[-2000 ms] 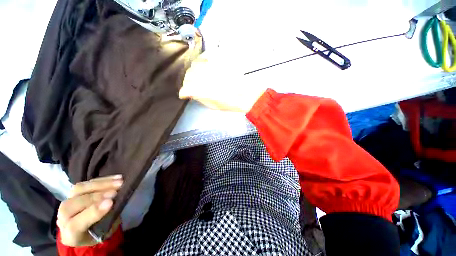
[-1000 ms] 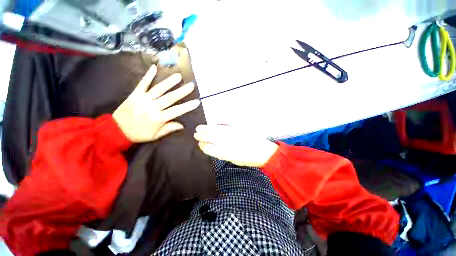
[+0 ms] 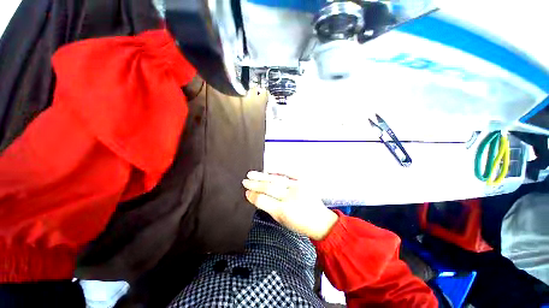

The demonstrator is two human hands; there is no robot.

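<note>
The brown garment (image 3: 232, 162) lies flat under the presser foot and needle area (image 3: 256, 84), its straight right edge running down toward my lap. A seam line runs down it, left of the edge. My right hand (image 3: 289, 201) is at this edge, fingers extended and slightly apart, fingertips touching the cloth without a visible grip. My left hand is hidden behind the dark end of the machine head; only its red sleeve (image 3: 120, 114) shows, lying over the garment. White lining (image 3: 103, 292) shows at the bottom left.
The white sewing machine head (image 3: 385, 66) with a blue stripe fills the top. Black thread snips (image 3: 392, 141) lie across a dark line on the white table (image 3: 361, 174). Green and yellow scissors (image 3: 493, 157) are at the right. A red stool or basket (image 3: 457, 225) stands below right.
The view has shifted closer under the machine head. My left hand, spread on the garment one second ago, has gone out of sight behind the head. My right hand remains by the edge.
</note>
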